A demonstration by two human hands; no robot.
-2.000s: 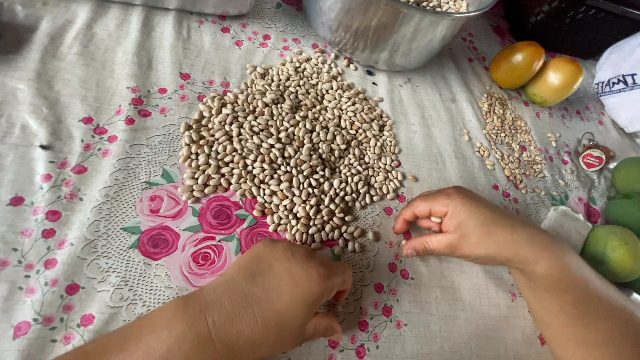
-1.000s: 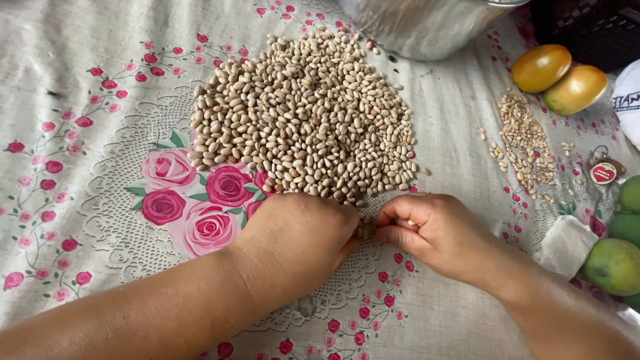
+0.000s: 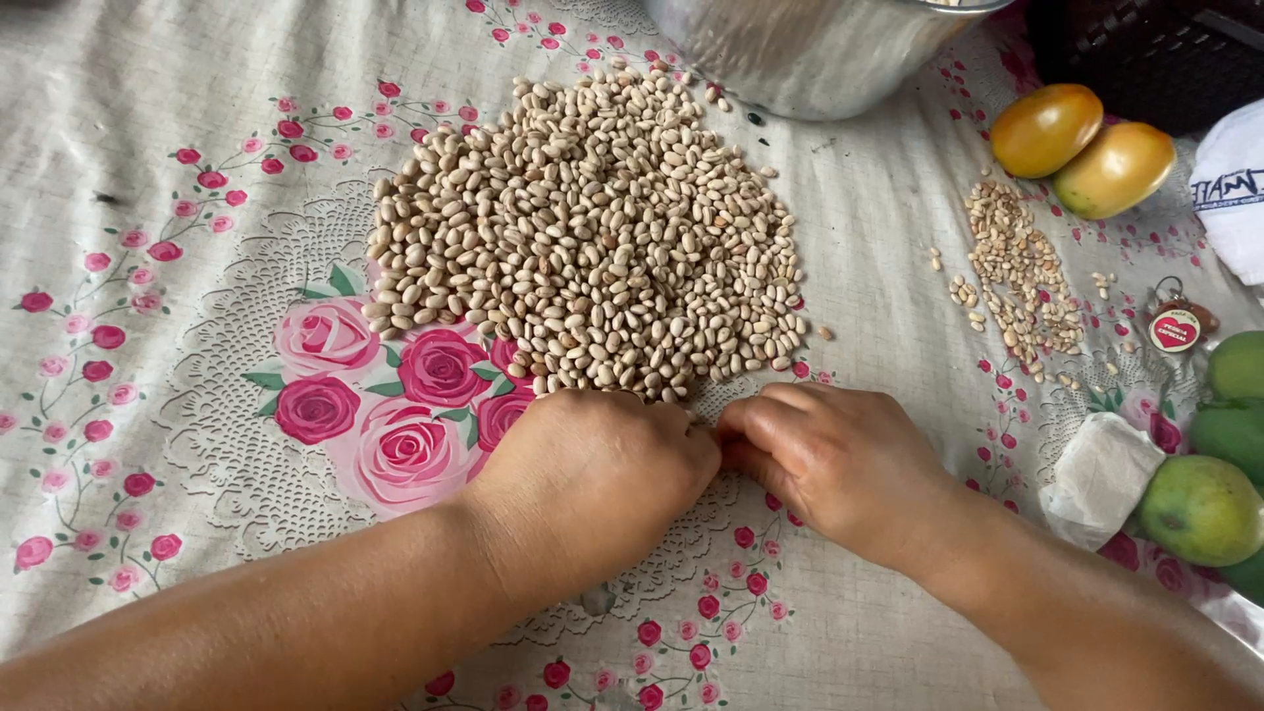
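Observation:
A large heap of pale beans (image 3: pixel 592 237) lies on a floral tablecloth (image 3: pixel 128 395). My left hand (image 3: pixel 602 474) is at the near edge of the heap, back up, with its fingers curled under and mostly hidden. My right hand (image 3: pixel 820 454) meets it from the right, thumb and forefinger drawn together at the left fingertips. Whatever lies between the fingertips is hidden. To the right of the heap is a small pile of beans or bean pieces (image 3: pixel 1022 272).
A metal pot (image 3: pixel 820 59) stands behind the heap. At right are two yellow-orange fruits (image 3: pixel 1047 128), a dark basket (image 3: pixel 1145 59), a white cloth with writing (image 3: pixel 1234 197), a keyring (image 3: pixel 1175 326), green fruits (image 3: pixel 1200 509) and a crumpled white wrapper (image 3: pixel 1101 479).
My right hand has moved left from its place apart, and its fingertips now meet those of my left hand. A bean visible at the right fingers two seconds ago is out of sight.

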